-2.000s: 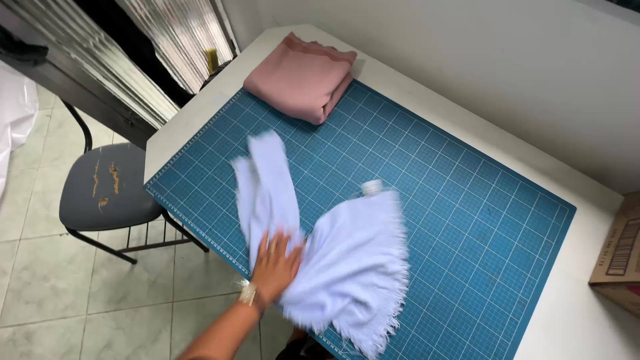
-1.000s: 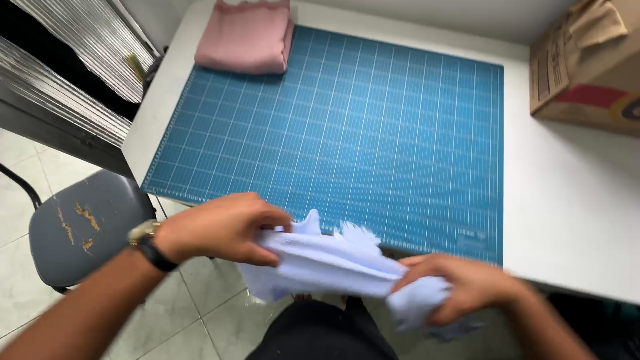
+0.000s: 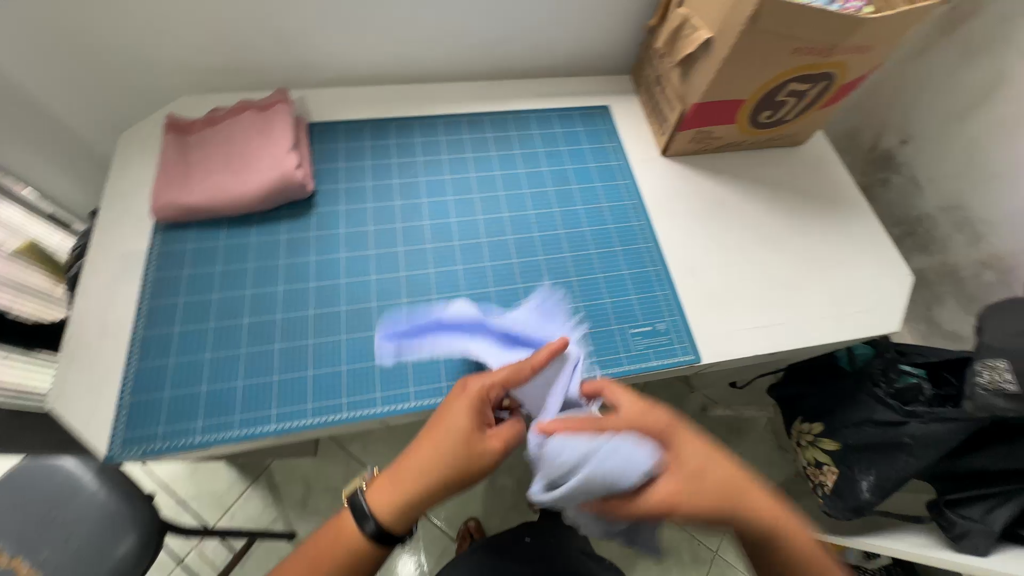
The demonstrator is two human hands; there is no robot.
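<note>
A light blue cloth with frayed edges (image 3: pixel 596 466) is bunched up at the table's front edge. My right hand (image 3: pixel 640 448) grips its gathered lower part, fingers around the bundle. My left hand (image 3: pixel 500 412) is at the cloth's middle, its index finger stretched along the fabric and its thumb bent beneath; the cloth hides part of its grip. A blurred loose end of the cloth reaches left over the blue cutting mat (image 3: pixel 384 240). On the mat's far left corner lies a folded pink cloth (image 3: pixel 232 164), away from both hands.
A cardboard box (image 3: pixel 744 80) stands on the white table (image 3: pixel 784 264) at the back right. A grey chair (image 3: pixel 76 512) is at the lower left. A black bag with a flower pattern (image 3: pixel 848 424) lies at the right, beside the table. Walls border the table behind.
Two seconds ago the light blue cloth lay spread on the mat under one hand; now both hands have it bunched at the front edge. The view has swung to the right.
</note>
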